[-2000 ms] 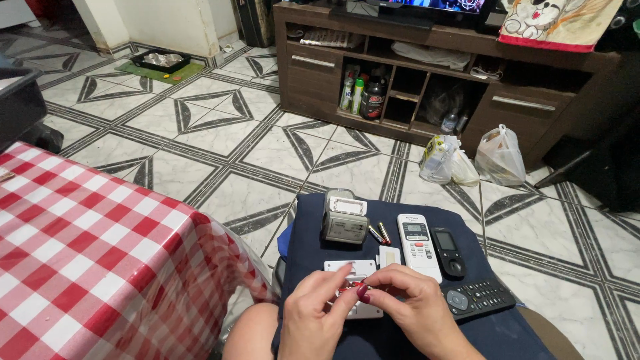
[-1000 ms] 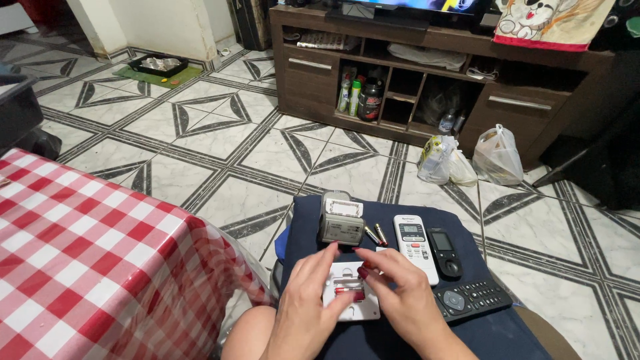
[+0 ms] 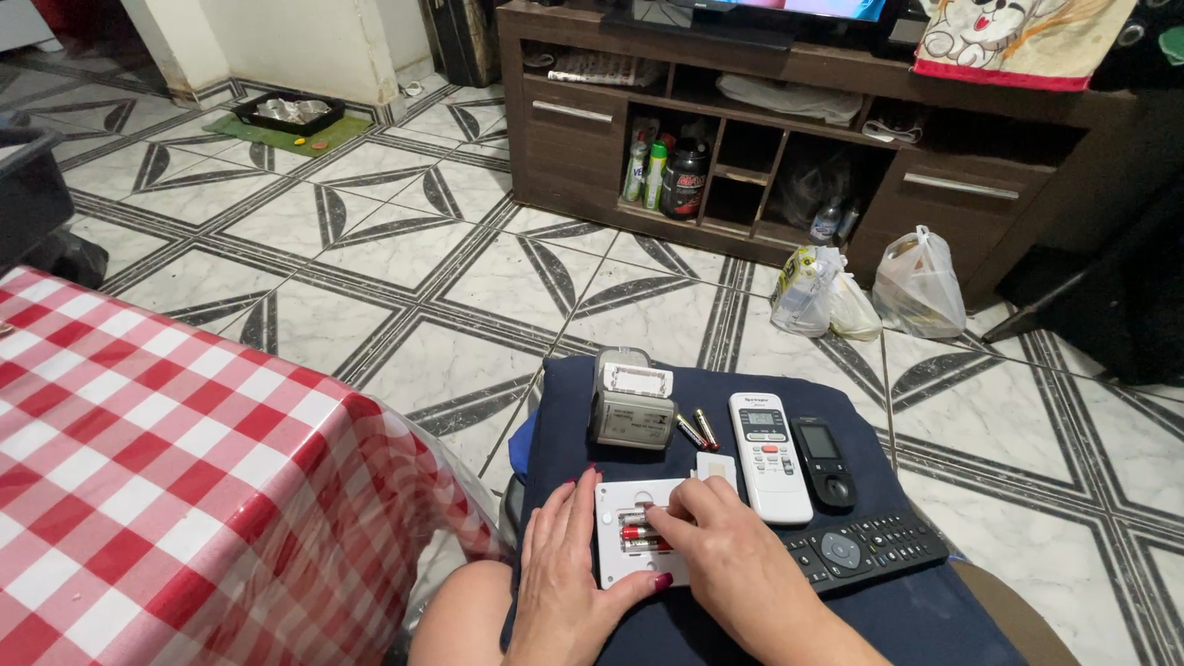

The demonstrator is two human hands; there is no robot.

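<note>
A white square device (image 3: 610, 555) lies back side up on a dark blue cushion (image 3: 573, 388) on the lap, its battery compartment uncovered with several AAA-size batteries (image 3: 638, 534) inside. My left hand (image 3: 569, 573) steadies the device, fingers along its left side and thumb across the lower edge. My right hand (image 3: 721, 546) has its fingertips at the batteries in the compartment; whether they grip one is hard to see. A small white cover (image 3: 715, 465) lies behind my right hand. Two loose batteries (image 3: 699, 430) rest beside a grey wrist blood pressure monitor (image 3: 635, 416).
On the cushion's right are a white air-conditioner remote (image 3: 770, 458), a black handheld device (image 3: 822, 462) and a black remote control (image 3: 865, 550). A table with a checked cloth (image 3: 185, 462) stands left. Plastic bags (image 3: 916, 282) sit before a wooden TV stand (image 3: 573, 139).
My right hand's fingers have moved down onto the compartment from just above it. My left hand has shifted to the device's left side, and the batteries show more fully.
</note>
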